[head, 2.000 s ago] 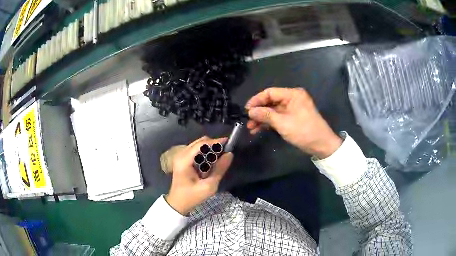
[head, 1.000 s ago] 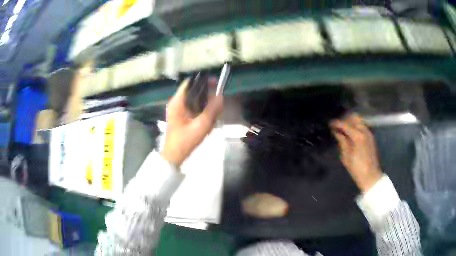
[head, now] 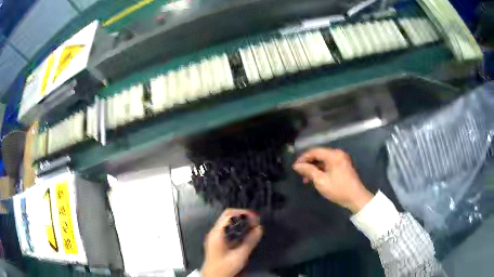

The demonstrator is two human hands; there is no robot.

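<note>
My left hand (head: 230,243) is at the bottom centre, closed around a bunch of metal tubes (head: 236,228). Their round open ends look dark and point up at the camera, slightly blurred. My right hand (head: 331,176) is right of the black heap, thumb and fingertips close together. Whether a small piece is between them cannot be told. The heap of small black end pieces (head: 238,173) lies on the dark mat, between and beyond my hands.
A row of cream ribbed carriers (head: 287,54) runs along the green-edged conveyor behind the heap. Silver pieces (head: 99,121) lie on its left part. White paper sheets (head: 145,222) and a yellow-labelled box (head: 51,216) are at left. A clear bag of tubes (head: 441,146) is at right.
My left hand reached up to the carriers with a tube sticking out, and is now back low by the heap; that single tube no longer shows. My right hand stays near the heap. The view has shifted.
</note>
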